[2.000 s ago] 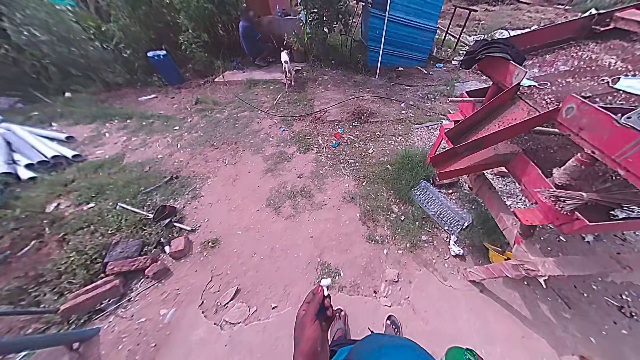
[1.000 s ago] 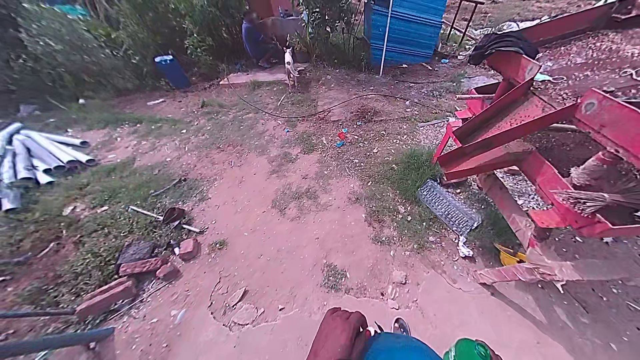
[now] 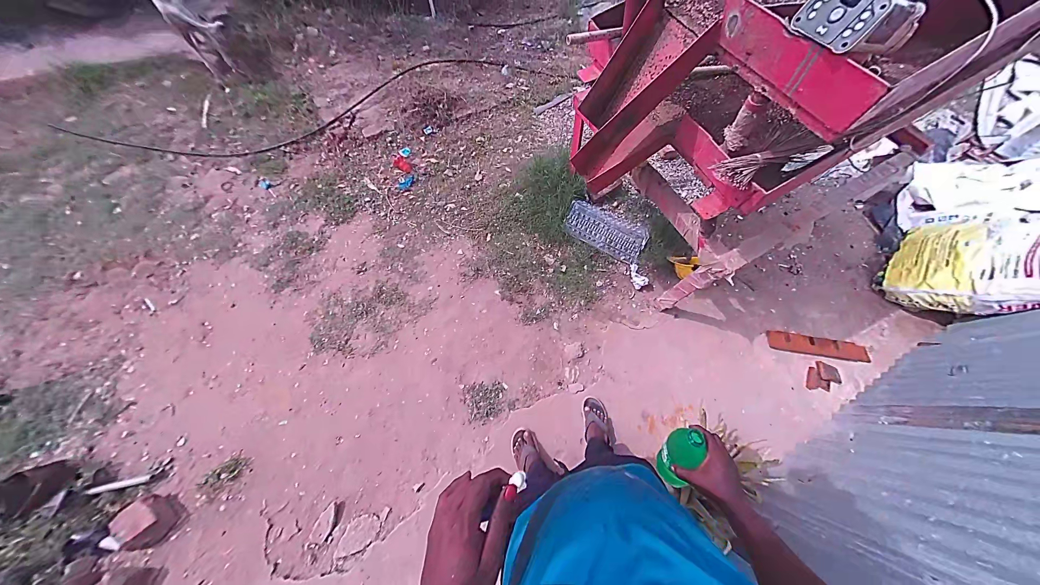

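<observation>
Low in the head view, my left hand (image 3: 471, 520) pinches a small white thing (image 3: 517, 479), perhaps a bottle cap, between fingertips; a red nail or mark shows beside it. On the other side of my blue shirt, my right hand (image 3: 715, 471) is wrapped around a green bottle (image 3: 684, 452), seen from its top end. A bundle of dry yellowish stalks (image 3: 743, 461) shows behind and below that hand. My sandalled feet (image 3: 597, 416) stand on bare ground between the hands.
A red metal frame machine (image 3: 804, 73) stands at upper right, with a crumpled clear plastic tray (image 3: 608, 231) near its foot. Filled sacks (image 3: 967, 260), brick pieces (image 3: 819, 346) and corrugated metal sheeting (image 3: 934, 455) lie to the right. A black cable (image 3: 301, 138) crosses the ground; broken bricks (image 3: 146, 520) lie lower left.
The view has swung down and to the right. My right hand is now visible on the green bottle, which showed at the bottom edge before. My left hand still appears beside my shirt.
</observation>
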